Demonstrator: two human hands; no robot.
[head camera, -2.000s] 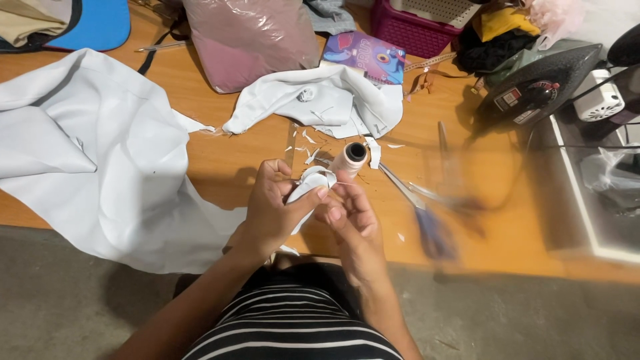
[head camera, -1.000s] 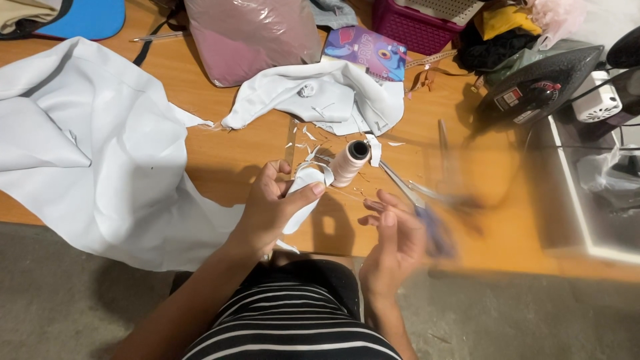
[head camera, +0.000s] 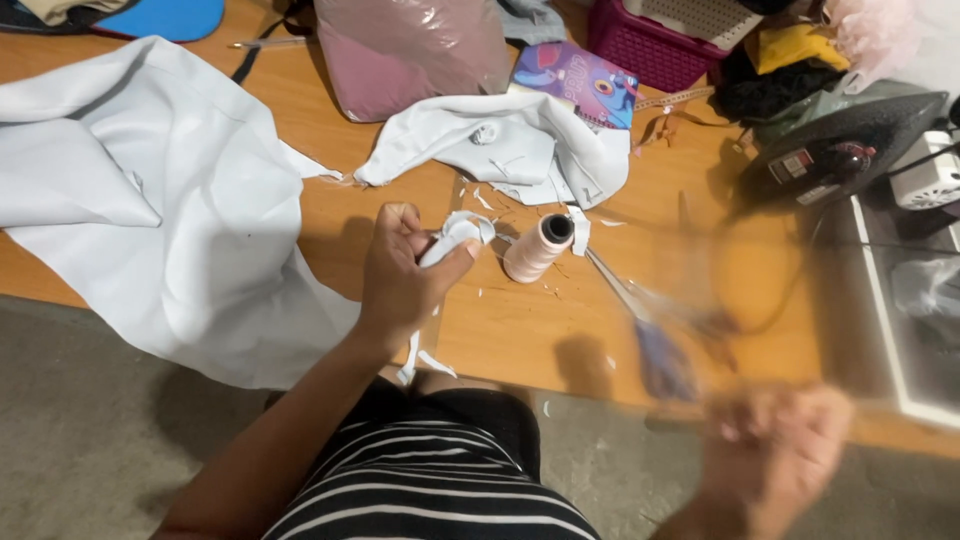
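My left hand (head camera: 409, 274) pinches a small piece of white fabric (head camera: 461, 232) with a curled loop between thumb and fingers, above the wooden table. My right hand (head camera: 780, 442) is raised far to the lower right, past the table's front edge. It is blurred; its fingers look bent, and whether they pinch a thread cannot be told. A cone of pale pink thread (head camera: 536, 247) stands just right of the white piece. Blurred scissors with blue handles (head camera: 660, 360) lie further right. A large white fabric (head camera: 217, 195) hangs over the front edge at left, and more white fabric (head camera: 517, 150) lies behind.
A black clothes iron (head camera: 840, 154) stands at the right near a white-edged dark case (head camera: 877, 315). At the back are a pink bundle in plastic (head camera: 412, 56), a colourful notebook (head camera: 577, 82), a magenta basket (head camera: 652, 45) and a tape measure (head camera: 675, 97). Fabric scraps are scattered about the cone.
My right hand has moved away from the white piece, out to the lower right. My left hand has stayed near the cone, still holding the piece.
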